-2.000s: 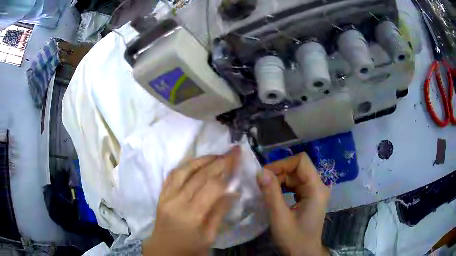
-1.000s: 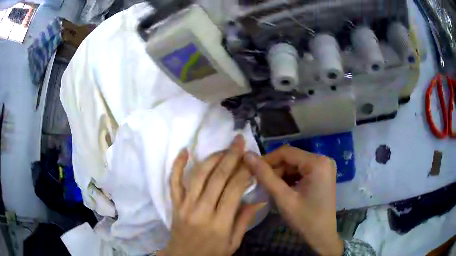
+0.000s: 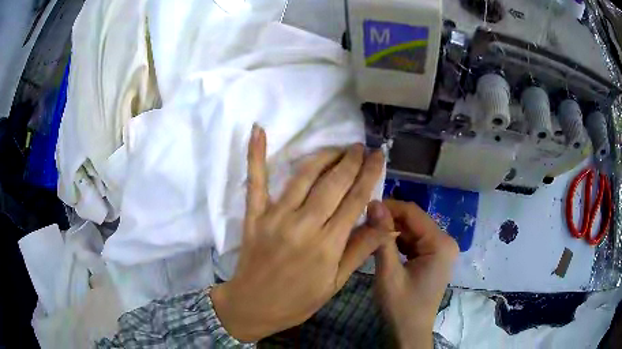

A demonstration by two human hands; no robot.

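Observation:
The white fabric piece (image 3: 177,163) is bunched left of and in front of the overlock machine (image 3: 470,160). Duller cream fabric (image 3: 102,88) shows at its far left. My left hand (image 3: 300,232) lies flat on the white fabric with fingers spread, its fingertips just in front of the presser foot and needle area (image 3: 378,126). My right hand (image 3: 412,259) pinches the fabric edge between thumb and finger, close to my left thumb. The exact grip on the edge is partly hidden by the fingers.
A blue tray (image 3: 464,218) with white lint lies below the machine front. Scissors with red handles (image 3: 586,208) lie at the right. Four pale tension knobs (image 3: 535,112) line the machine front. White cloth (image 3: 470,320) is at the lower right, and more white cloth (image 3: 48,259) at the lower left.
The view has turned, so the machine appears farther right and more upright. My left hand has flattened on the fabric, fingers spread; my right hand still pinches near the edge.

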